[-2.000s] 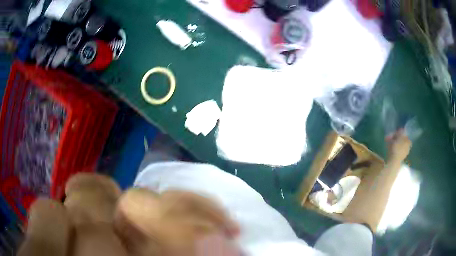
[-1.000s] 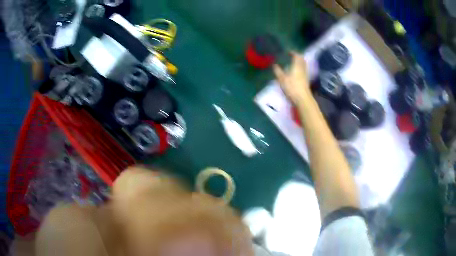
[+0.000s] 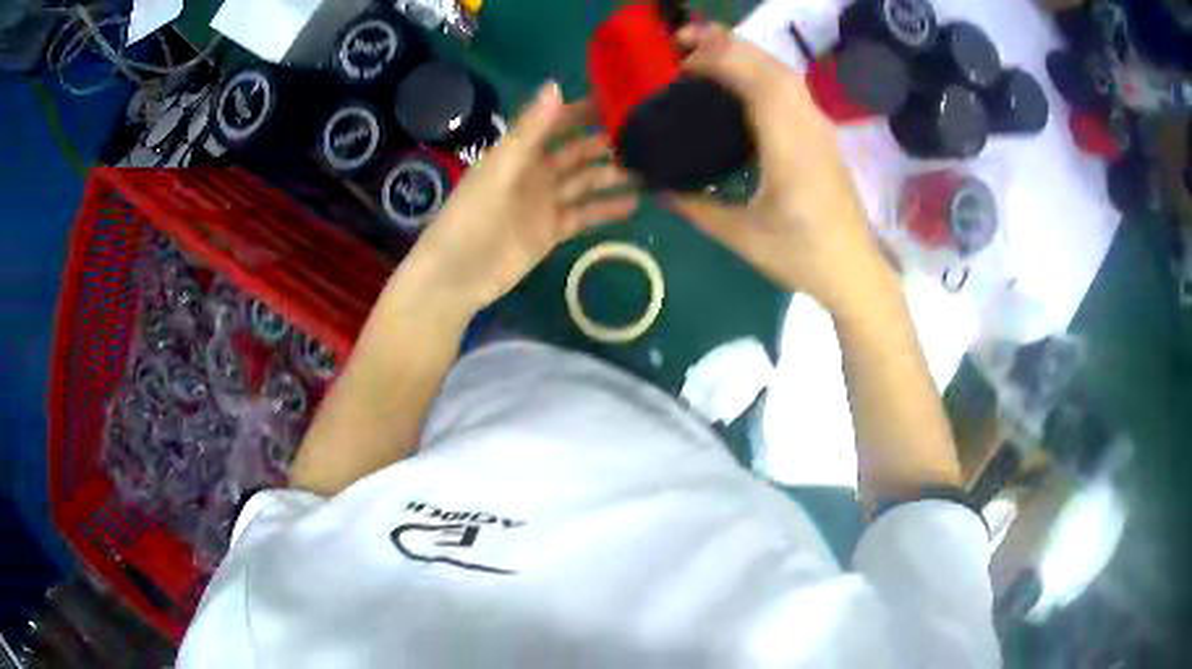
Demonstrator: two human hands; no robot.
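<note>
A red and black portable speaker (image 3: 641,65) is held up over the green bench (image 3: 523,29), above the cream tape ring (image 3: 614,292). My right hand (image 3: 771,170) grips it from the right side, with fingers at its top and lower edge. My left hand (image 3: 523,196) is at its left, fingers spread and close to it; I cannot tell whether they touch. The speaker's black round end faces down toward me. A crumpled white piece (image 3: 727,379) lies right of the ring.
A red crate (image 3: 235,248) with bagged speakers is at the left. Black speakers (image 3: 350,136) stand behind it. More speakers (image 3: 954,120) stand on a white board (image 3: 1046,248) at the right, with a bagged red one (image 3: 931,209). Clear bags (image 3: 1039,379) lie at the lower right.
The right hand has come back toward me with the red and black speaker from the far side of the bench. The left hand has risen from the lower foreground to beside it. The view has shifted.
</note>
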